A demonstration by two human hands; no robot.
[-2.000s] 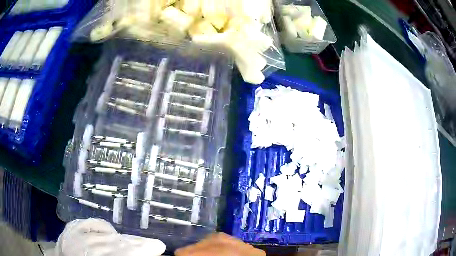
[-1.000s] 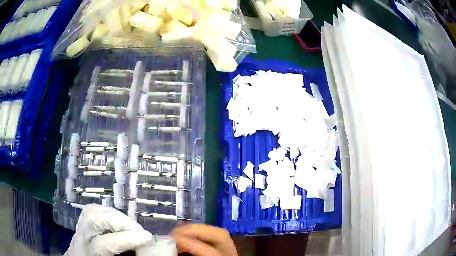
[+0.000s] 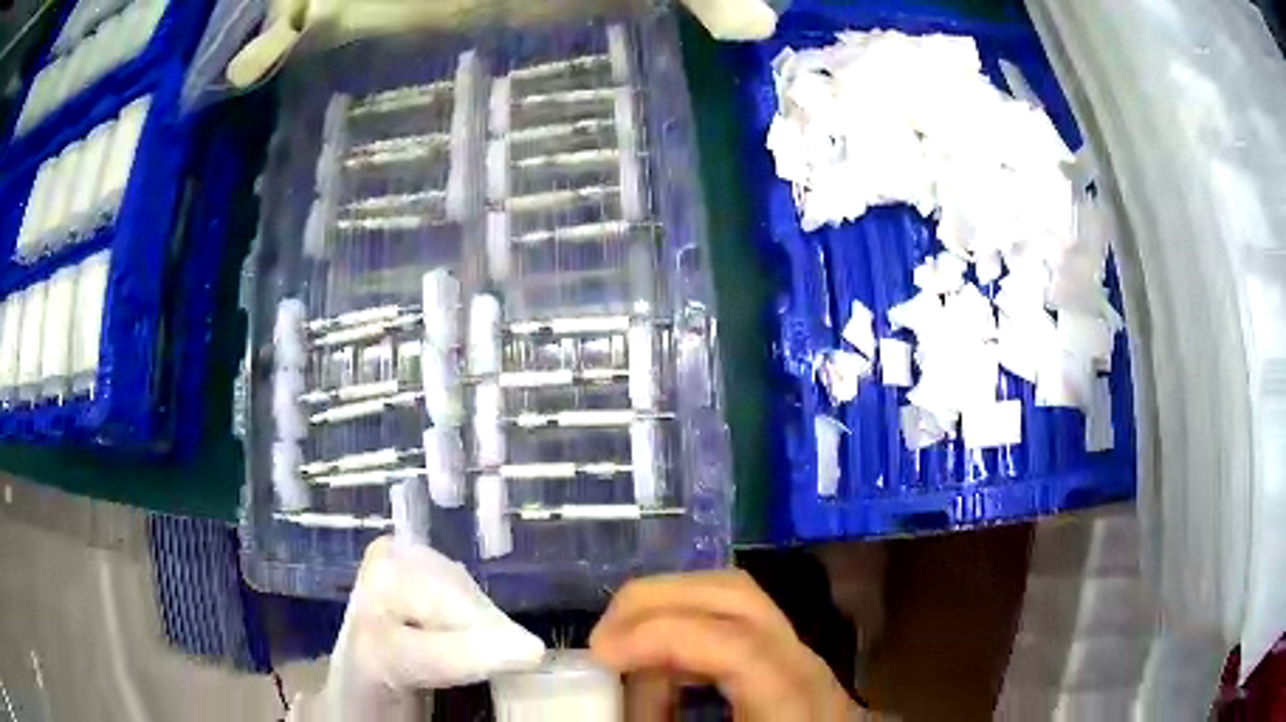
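My left hand (image 3: 423,628), in a white glove, grips a white housing (image 3: 560,694) at the bottom edge of the view. My right hand (image 3: 719,635), bare, holds the housing's other side. Thin wire-like leads stand up from the housing's top; its lower part is cut off by the frame. The clear blister tray (image 3: 487,268) lies just beyond my hands, with two columns of thin white rods and white padded strips at the rod ends. The blue tray (image 3: 973,511) to its right holds a loose heap of flat white pieces (image 3: 973,339).
Blue trays of white housings (image 3: 64,322) stand at the left. Cream pieces (image 3: 731,14) show at the top edge, some in a clear bag. Stacked white sheets (image 3: 1199,325) stand at the right. A ribbed blue stack (image 3: 198,585) is below the green bench edge.
The view has shifted, so the trays sit higher and further right. Both hands have come together, and the housing now shows between them. The lower-left rod end in the clear tray is no longer under my glove.
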